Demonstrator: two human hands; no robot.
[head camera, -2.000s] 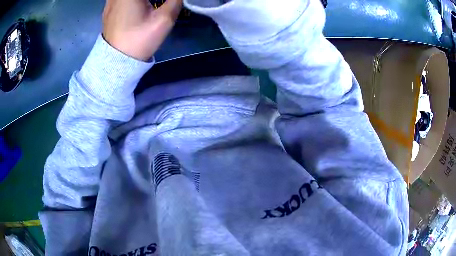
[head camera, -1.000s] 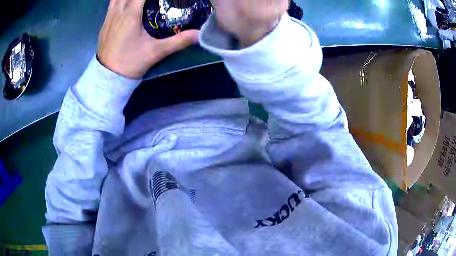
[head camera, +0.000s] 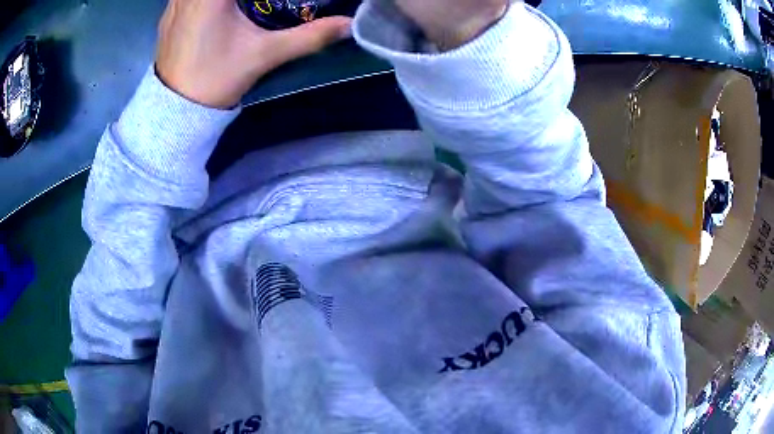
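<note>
A black device housing (head camera: 293, 12) with a yellow wire loop lies on the green bench at the top edge, partly cut off by the frame. My left hand (head camera: 222, 47) is around its left and near side, thumb stretched along the near rim. My right hand (head camera: 450, 15) is at the top edge to the right of the housing; only its wrist side shows, and its fingers are out of the picture.
Another black housing with a pale circuit board (head camera: 20, 95) lies on the green bench (head camera: 102, 76) at the far left. An open cardboard carton (head camera: 662, 161) holding white and black parts stands at the right. A blue object (head camera: 13, 275) is at the left edge.
Since two seconds ago, the right wrist has come into view and the housing shows beside my left thumb. Since one second ago, the hands and housing sit higher in the picture and are more cut off.
</note>
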